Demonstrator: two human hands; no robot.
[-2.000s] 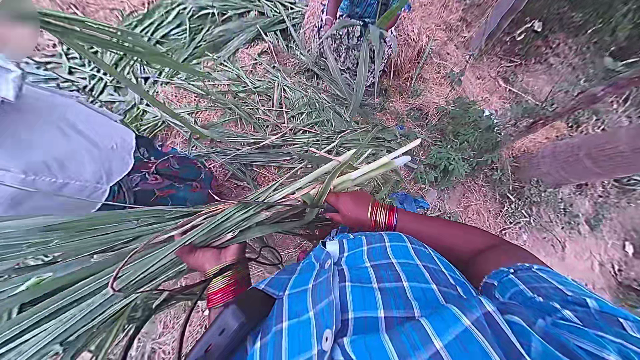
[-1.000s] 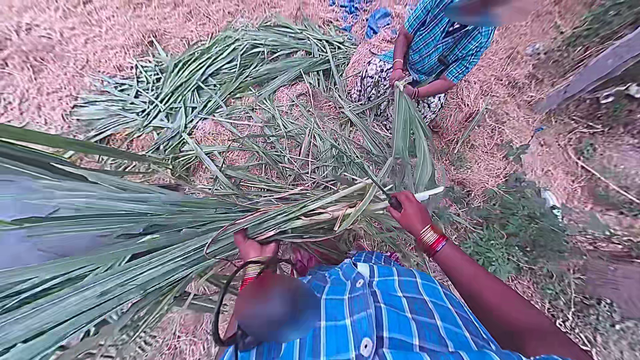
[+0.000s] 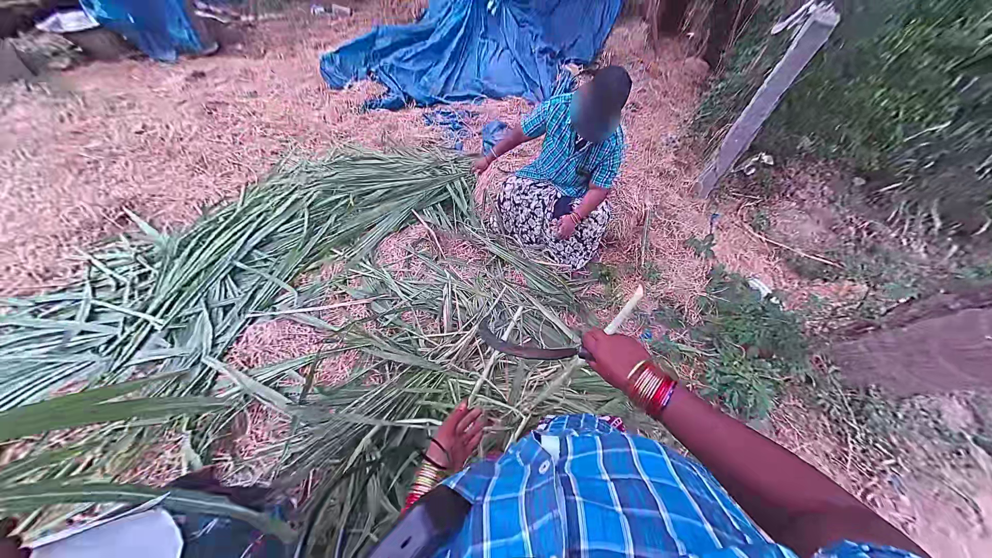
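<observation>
My right hand (image 3: 618, 358) is closed on the handle of a sickle (image 3: 535, 351), whose dark curved blade points left over the cut stalks. A pale stalk (image 3: 625, 310) sticks out just beyond that hand; whether the hand also grips it, I cannot tell. Low in the middle, my left hand (image 3: 459, 435) lies against green stalks and long leaves (image 3: 372, 418), fingers slightly bent; its hold on them is unclear. A thin pale stalk (image 3: 496, 356) rises from near its fingertips and passes behind the blade.
A person (image 3: 570, 167) in a checked shirt squats ahead, one hand at a long heap of green leaves (image 3: 302, 209). Behind lies a blue tarpaulin (image 3: 473, 54). A stone post (image 3: 763, 101) leans at the right, near weeds (image 3: 756, 349). Part of another person (image 3: 116, 535) shows at bottom left.
The big leafy bundle held across both my hands is no longer lifted between them. The squatting person's arm has moved out to the leaf heap. The view has tilted up.
</observation>
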